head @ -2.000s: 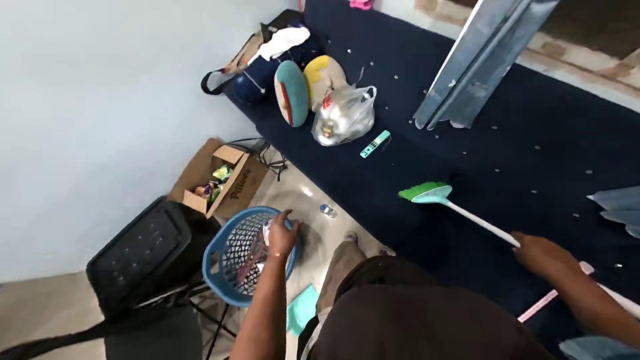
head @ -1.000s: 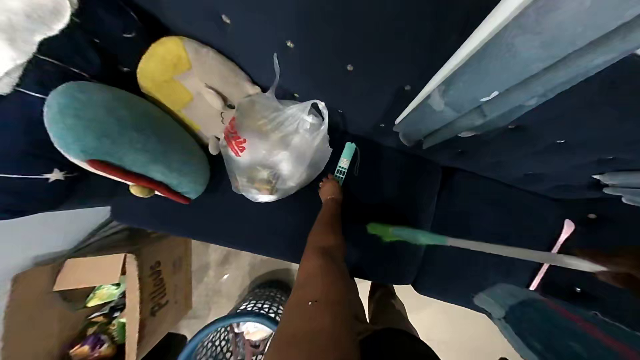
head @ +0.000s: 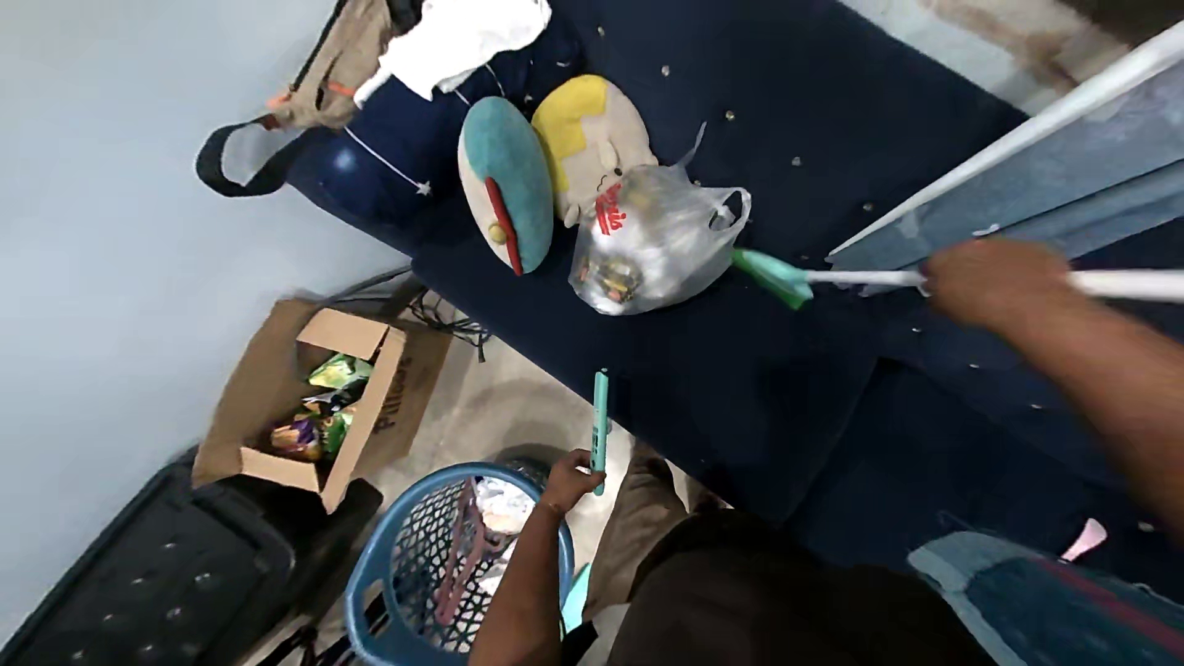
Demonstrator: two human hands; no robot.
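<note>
My left hand [head: 572, 481] grips the lower end of a mint-green remote control [head: 600, 433], held edge-on beside the dark blue sofa [head: 721, 398] and near the rim of a blue laundry basket [head: 370, 546]. With my right hand [head: 994, 277] I hold the white handle of a broom, whose green bristles [head: 777, 277] rest at or hover over the sofa; which one I cannot tell. The bristles are close to the right side of a clear plastic bag [head: 657, 245] with things in it. A teal plush cushion [head: 523, 176] and a yellow and beige plush cushion [head: 592, 129] lie behind the bag.
An open cardboard box [head: 370, 444] with snack packets stands by the wall, near a black chair [head: 157, 564]. Clothes and hangers fill the basket. A beige bag [head: 347, 65] and white cloth [head: 462, 42] lie at the sofa's far end. Denim [head: 1045, 592] lies at lower right, grey-blue curtains at upper right.
My left hand has lifted the remote control off the sofa and brought it over toward the basket. My right hand has moved the broom so its bristles are beside the plastic bag. The view has shifted.
</note>
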